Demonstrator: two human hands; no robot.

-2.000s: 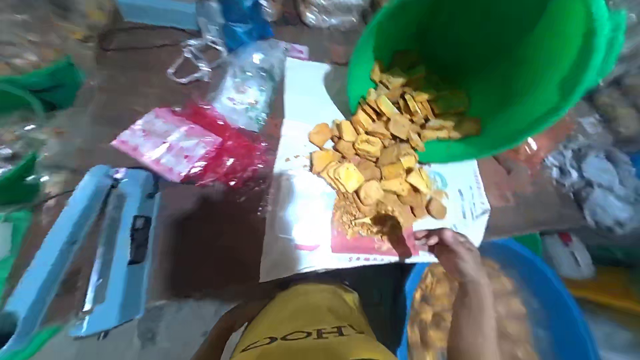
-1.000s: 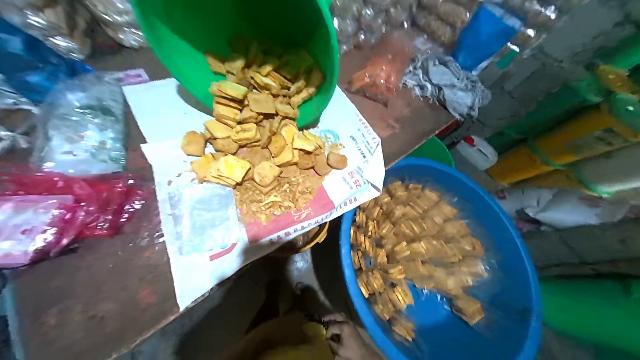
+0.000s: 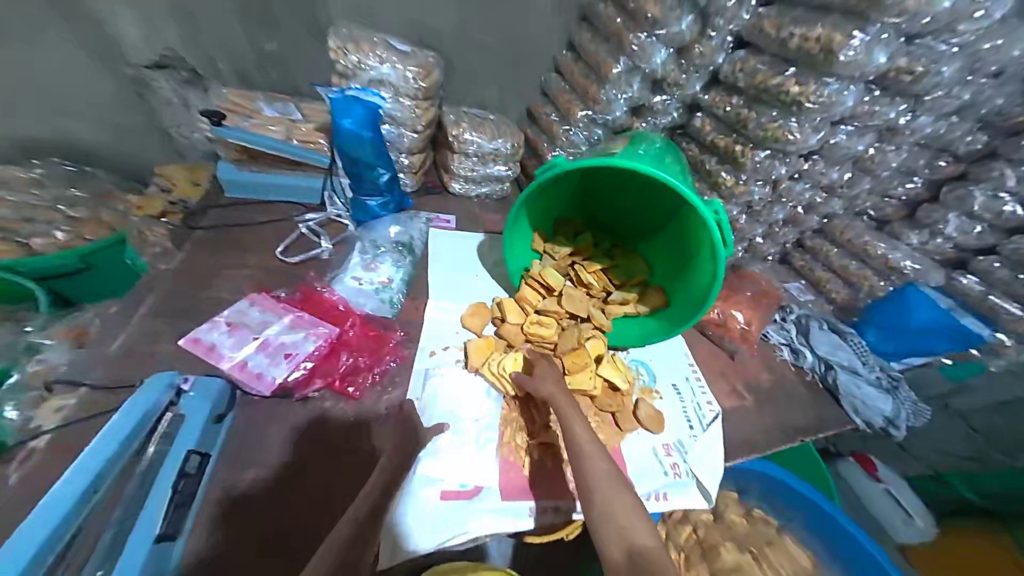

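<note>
A green plastic bucket (image 3: 688, 248) lies tipped on its side, its mouth toward me, with square yellow-brown crackers (image 3: 576, 300) spilling onto a white printed sack (image 3: 456, 268) spread flat. At the near edge of the pile, my right hand (image 3: 540, 380) touches several crackers with its fingers; whether it grips them is partly hidden. My left hand (image 3: 408, 432) rests at the sack's left edge, thumb apart from the fingers, holding nothing. Crumbs (image 3: 516, 424) lie on the sack below the pile, partly under my right forearm.
Left on the table (image 3: 320, 472) are a blue heat sealer (image 3: 172, 472), pink plastic bags (image 3: 344, 344) and a clear bag (image 3: 384, 260). A blue tub (image 3: 832, 512) of packed crackers stands lower right. Filled plastic packs (image 3: 800, 120) are stacked behind. A checked cloth (image 3: 848, 368) hangs at the right edge.
My right hand has come up from below the table edge to the cracker pile. My left hand now shows at the sack's left side. The view has swung left and up.
</note>
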